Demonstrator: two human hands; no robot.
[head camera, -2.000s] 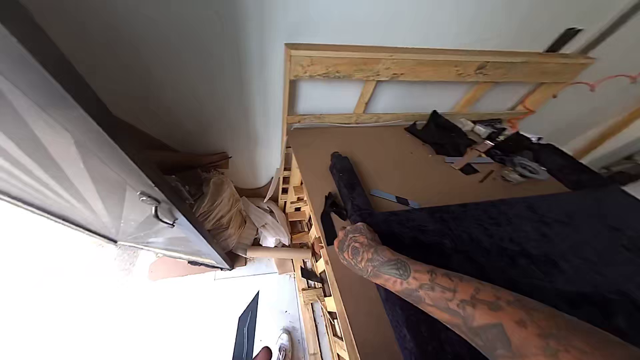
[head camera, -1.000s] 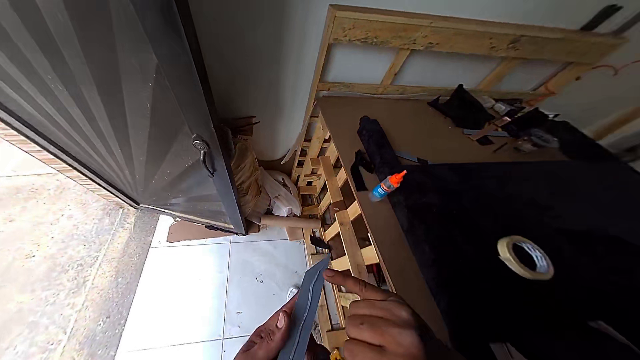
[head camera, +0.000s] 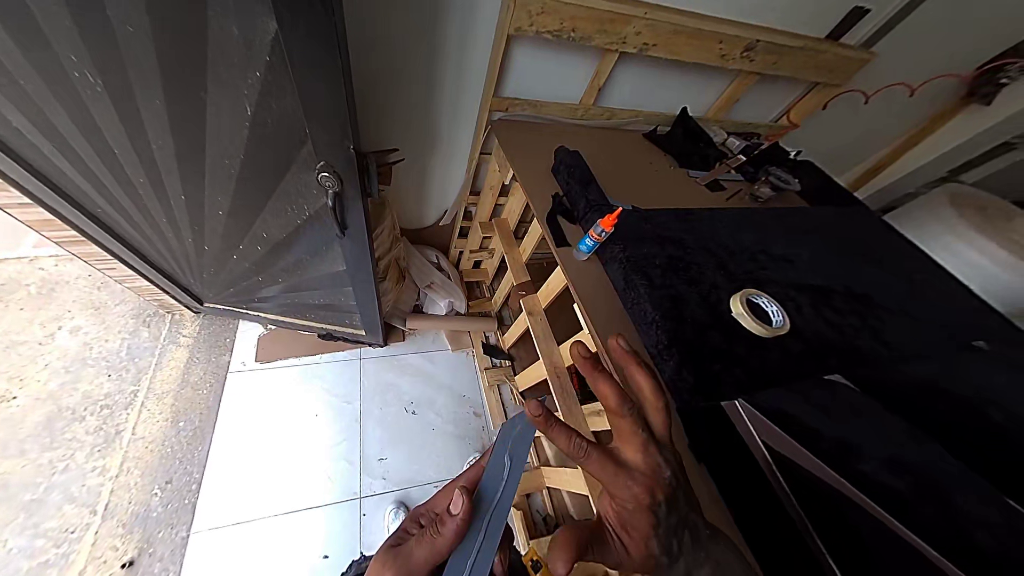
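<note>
A narrow grey strip (head camera: 498, 488) with a pale line, like a bead of glue, along its face is gripped by my left hand (head camera: 436, 512) at the bottom centre. Over its far tip, my right hand (head camera: 632, 464) has its index fingertip at the strip's end, the other fingers spread. Part of a yellow object (head camera: 534, 562) shows between the hands, too hidden to name. A glue bottle with an orange cap (head camera: 596, 234) rests at the board's edge, by bunched black fabric (head camera: 580, 184). On the dark cloth (head camera: 688, 264) lies a roll of masking tape (head camera: 759, 313).
A brown board (head camera: 624, 160) tops an open wooden slat frame (head camera: 548, 360) beneath my hands. A wooden frame (head camera: 680, 40) leans on the wall behind. Offcuts and tools (head camera: 740, 168) lie at the back. The metal door (head camera: 200, 152) stands at left beside plastic-wrapped material (head camera: 432, 280) and tiled floor (head camera: 296, 432).
Two seconds ago a tattooed arm reached to the cloth by the board's edge. A second ago both hands were at the strip; since then my right hand's fingers have spread apart.
</note>
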